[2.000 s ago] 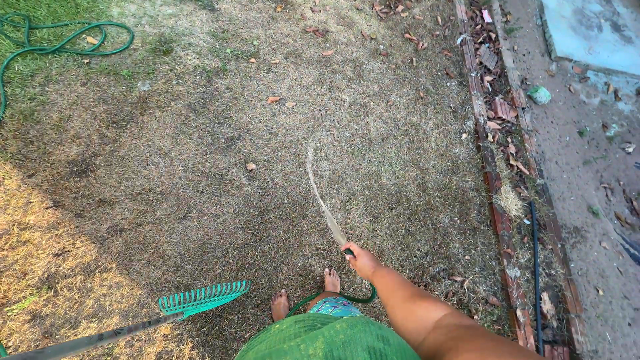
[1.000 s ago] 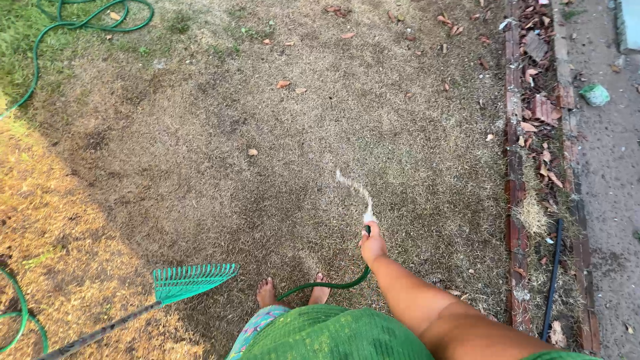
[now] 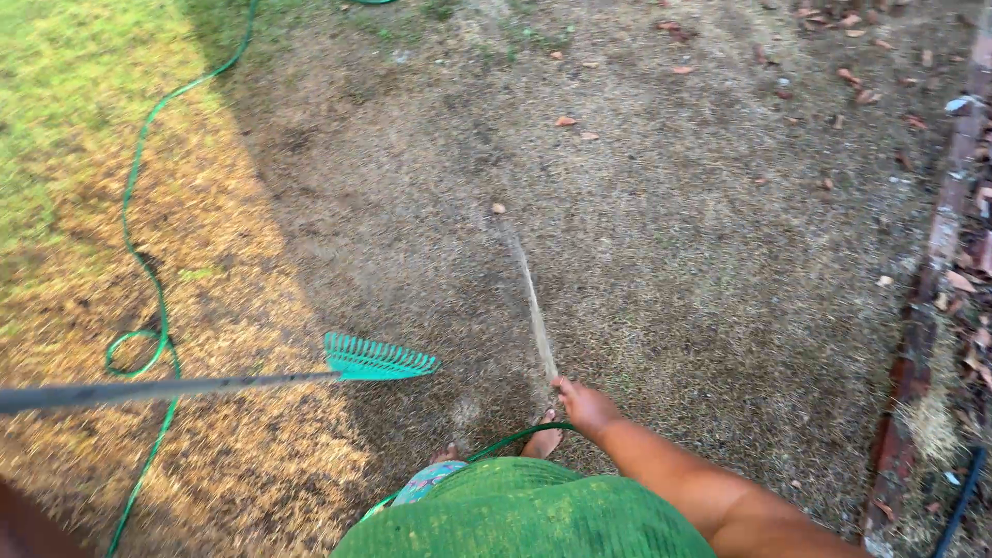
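My right hand (image 3: 587, 406) is closed around the end of a green garden hose (image 3: 515, 436), in front of my green shirt. A stream of water (image 3: 535, 302) leaves the hose end and reaches the dry grass ahead. My left hand is out of view; a blurred part of an arm (image 3: 31, 519) shows in the bottom left corner. A green leaf rake (image 3: 380, 359) with a long grey handle (image 3: 155, 392) extends in from the left edge, its tines left of my right hand. What holds the handle cannot be seen.
More green hose (image 3: 132, 186) winds over the sunlit grass at left, with a small loop near the rake handle. At right runs a weathered reddish edging board (image 3: 922, 341), with dry leaves and a dark pipe (image 3: 961, 500) beyond it. My bare feet (image 3: 542, 440) stand on the grass.
The view has shifted left, showing more hose and sunlit grass. The rake handle now lies closer to level. The water stream, curled a second ago, is now nearly straight.
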